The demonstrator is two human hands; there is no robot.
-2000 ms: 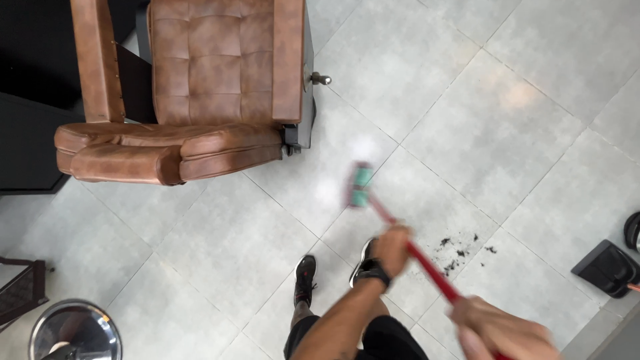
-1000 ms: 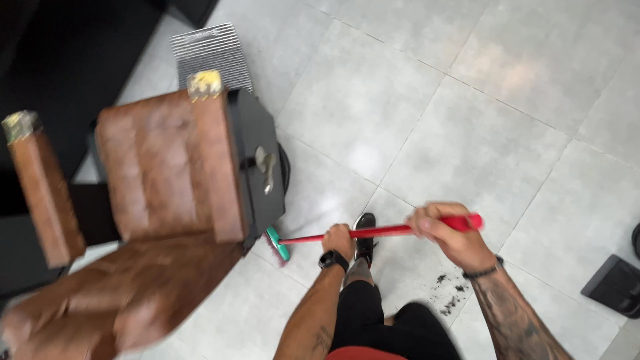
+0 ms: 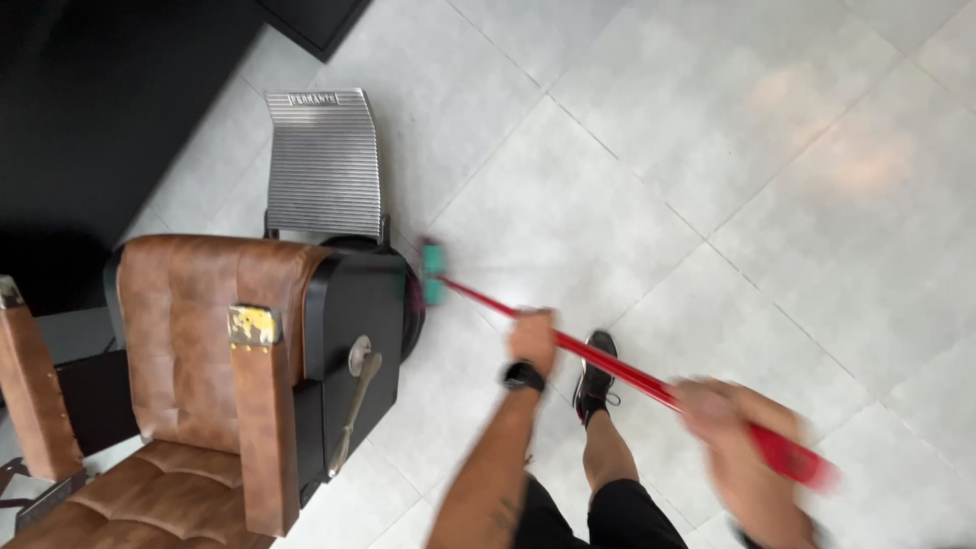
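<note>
Both of my hands grip the red handle of a broom (image 3: 610,361). My left hand (image 3: 532,341), with a black watch at the wrist, holds the handle's lower part, nearer the head. Close to the upper end is my right hand (image 3: 736,427), blurred, wrapped round the handle. The broom's green head (image 3: 432,274) rests at the floor beside the round black base (image 3: 414,320) of a brown leather barber chair (image 3: 183,343). The bristles are blurred and partly hidden.
A ribbed metal footrest (image 3: 324,168) juts from the chair. The chair's side carries a metal lever (image 3: 355,412). Black furniture (image 3: 114,99) stands at the upper left. My shoe (image 3: 596,374) is on the grey tiled floor (image 3: 762,320), below the broom handle.
The view has shifted, bringing the footrest into sight since two seconds ago. The broom head has moved up along the chair's base since one second ago. Both hands have kept hold of the handle.
</note>
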